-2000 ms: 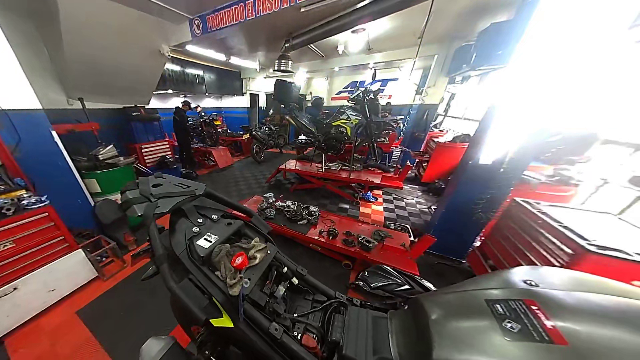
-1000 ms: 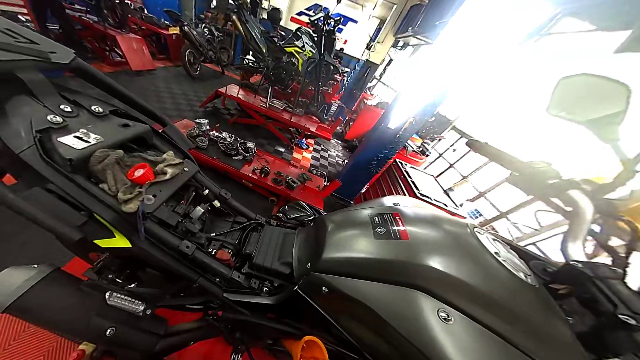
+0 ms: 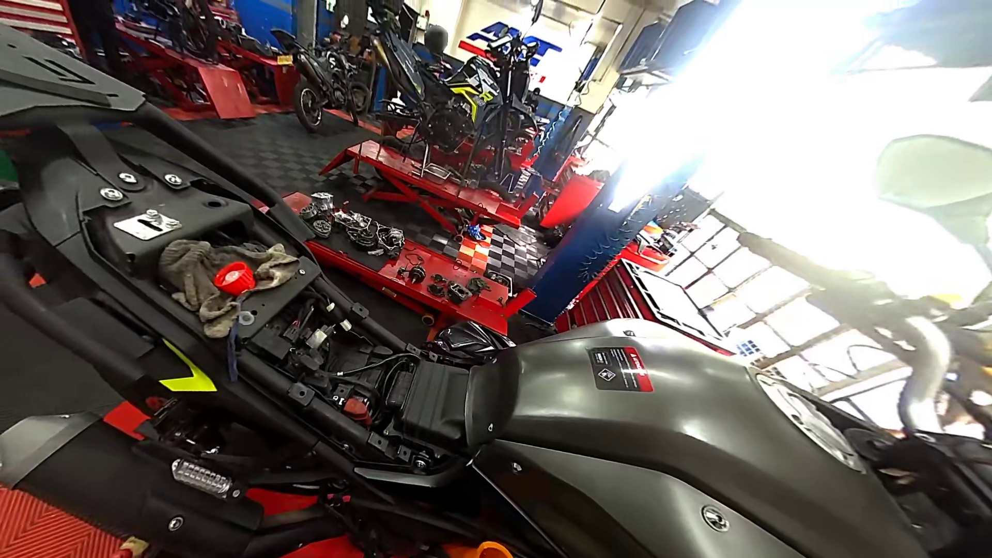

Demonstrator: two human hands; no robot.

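Note:
Neither of my hands is in view. A motorcycle with its seat off stands close in front of me, its grey fuel tank (image 3: 659, 411) at the centre right. On its black tail section lies a crumpled grey cloth (image 3: 194, 271), with a red plastic cap (image 3: 234, 277) on top. A dark strap (image 3: 233, 341) hangs down beside the cloth. Wiring and a red cover (image 3: 357, 411) show in the open frame ahead of the tank. The exhaust silencer (image 3: 85, 473) is at the lower left, and the handlebar (image 3: 922, 372) at the right is washed out by glare.
Beyond the motorcycle, a low red bench (image 3: 434, 294) holds several dismantled parts. Another motorcycle (image 3: 457, 108) stands on a red lift (image 3: 442, 186). A blue column (image 3: 589, 248) and a red tool cabinet (image 3: 604, 302) stand to the right. Part of an orange object (image 3: 488, 549) shows at the bottom edge.
The view has swung down and to the right, bringing the fuel tank, handlebar and mirror into sight. The cloth and red cap remain on the tail section.

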